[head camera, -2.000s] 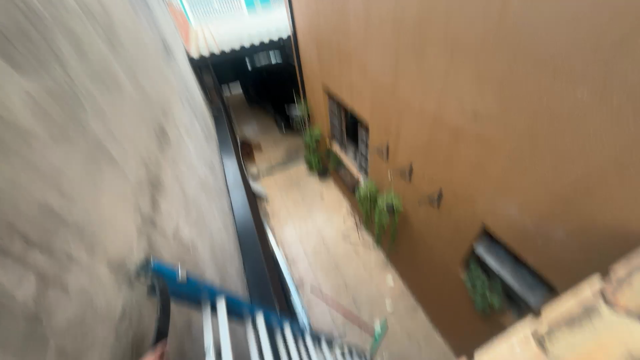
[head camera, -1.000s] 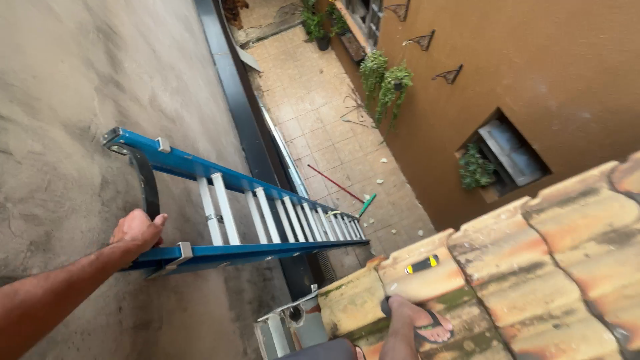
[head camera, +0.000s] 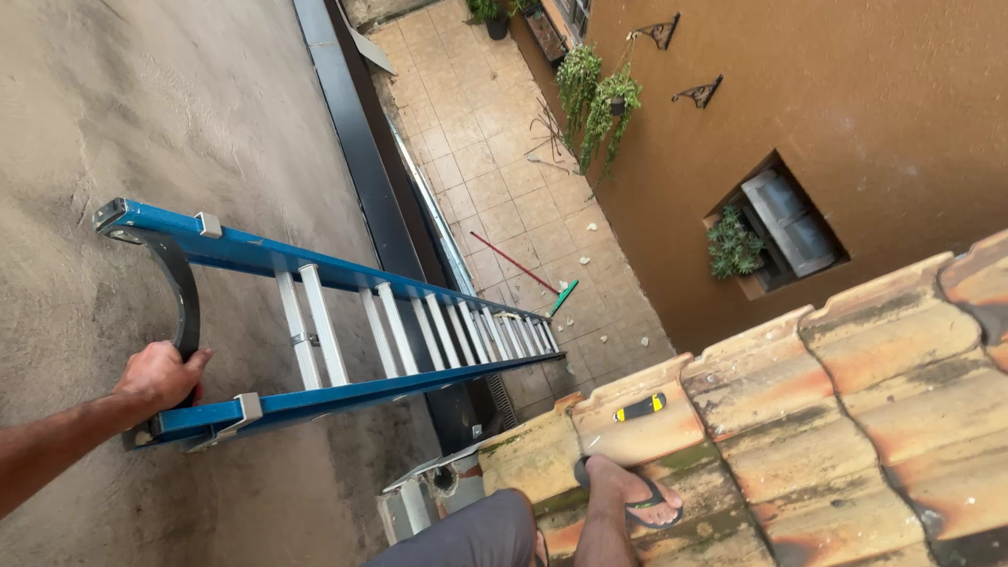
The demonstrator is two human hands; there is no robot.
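My left hand (head camera: pixel 161 374) is closed around the black curved strap (head camera: pixel 185 295) that joins the two rails at the top of a blue extension ladder (head camera: pixel 331 268) with pale metal rungs. The ladder leans by the rough grey wall and runs down to the tiled patio. A yellow-and-black tool handle (head camera: pixel 640 407), its exact kind unclear, lies on the clay roof tiles (head camera: pixel 780 409) just above my foot (head camera: pixel 630 492) in a black flip-flop. My right hand is out of view.
Far below, a squeegee (head camera: pixel 563 298) with a red pole lies on the patio (head camera: pixel 488 157) among pale scraps. A dark metal ledge (head camera: pixel 346 102) follows the grey wall (head camera: pixel 157 118). Hanging plants (head camera: pixel 610 110), iron brackets (head camera: pixel 697 93) and an open window (head camera: pixel 791 224) line the orange-brown wall.
The view has swung down from the alley to the ladder and roof tiles. Two seconds ago the hand was only just in the frame; one second ago it gripped the strap, as it does now.
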